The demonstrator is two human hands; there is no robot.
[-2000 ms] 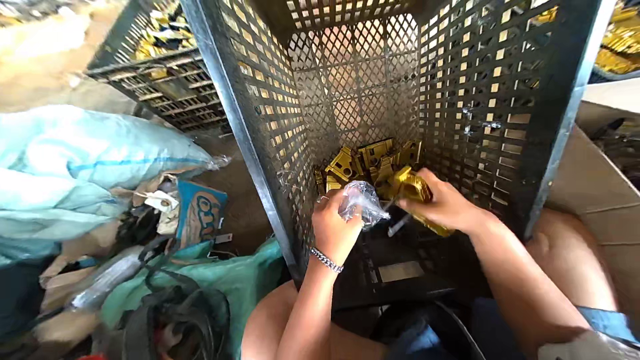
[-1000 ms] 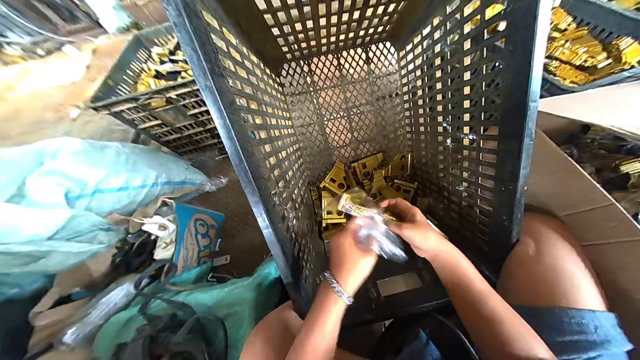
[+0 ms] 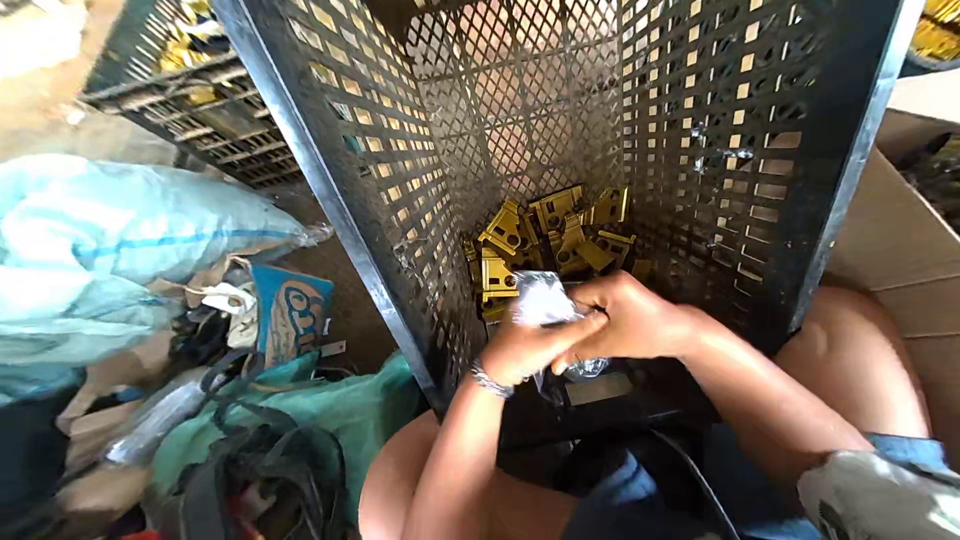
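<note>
Both my hands meet low in the mouth of a black plastic crate (image 3: 337,202) lying on its side. Around a clear plastic bag (image 3: 541,298), its upper part bright with glare, my left hand (image 3: 529,346) is closed; a bracelet circles that wrist. My right hand (image 3: 634,319) pinches the same bag from the right, its fingers overlapping my left thumb. Whether a metal part is inside the bag cannot be told. Several gold-coloured metal brackets (image 3: 562,240) lie in a loose pile just beyond my hands. Under them sits a dark device with a small grey panel (image 3: 598,389).
At the upper left stands another black crate (image 3: 225,127) with gold parts. Pale blue plastic sacks (image 3: 135,240), a blue printed packet (image 3: 291,311) and a green sack (image 3: 315,420) lie left. An open cardboard box (image 3: 892,232) is on the right.
Two seconds ago my right hand held gold parts apart from the bag; a second ago a gold part was at the bag. Now both hands are on the bag and no gold part shows between them.
</note>
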